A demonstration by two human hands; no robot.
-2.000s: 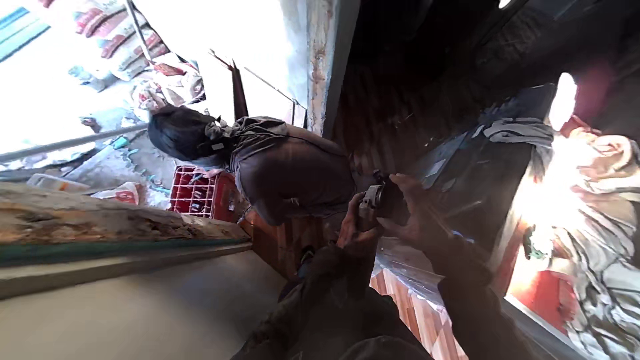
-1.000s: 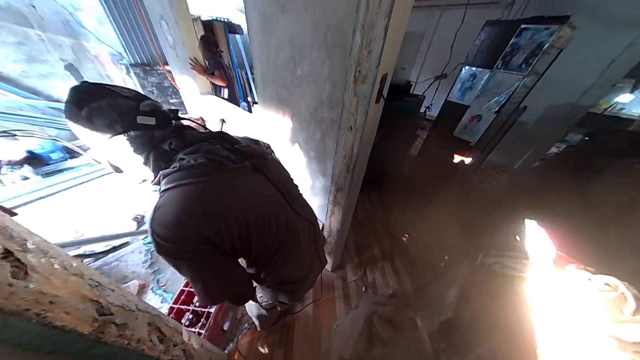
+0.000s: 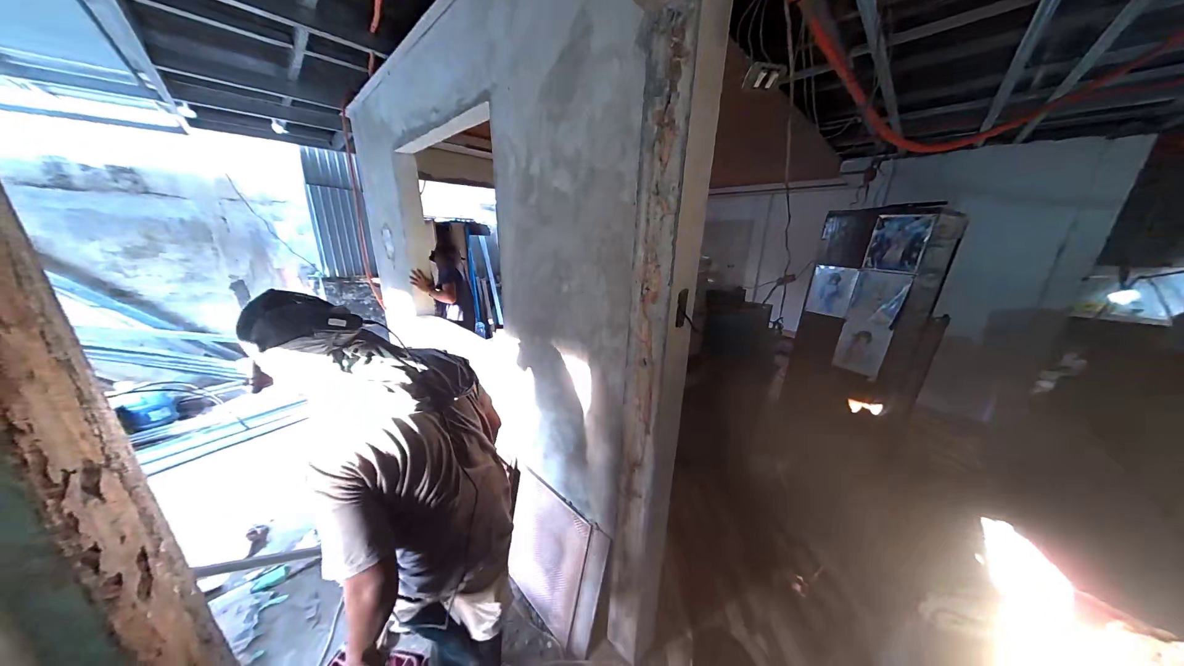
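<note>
Neither of my hands shows in the head view now. A person in a dark cap and T-shirt (image 3: 416,490) bends forward in the doorway at the left, a cable running down their back. That person's lowered arm reaches a red plastic crate (image 3: 407,659), of which only a little shows at the bottom edge. Whatever their fingers hold is hidden. Through a wall opening, a second person (image 3: 450,282) stands with a raised hand.
A rough door jamb (image 3: 647,370) divides the view, with a worn wooden edge (image 3: 74,462) at the left. A flat panel (image 3: 550,555) leans against the grey wall (image 3: 564,185). A tall cabinet (image 3: 869,287) stands at the right. Metal tubes (image 3: 166,351) lie outside.
Two seconds ago both my hands held a small dark object; they are out of view now. The person in the cap has moved farther out through the doorway. The view has swung upward.
</note>
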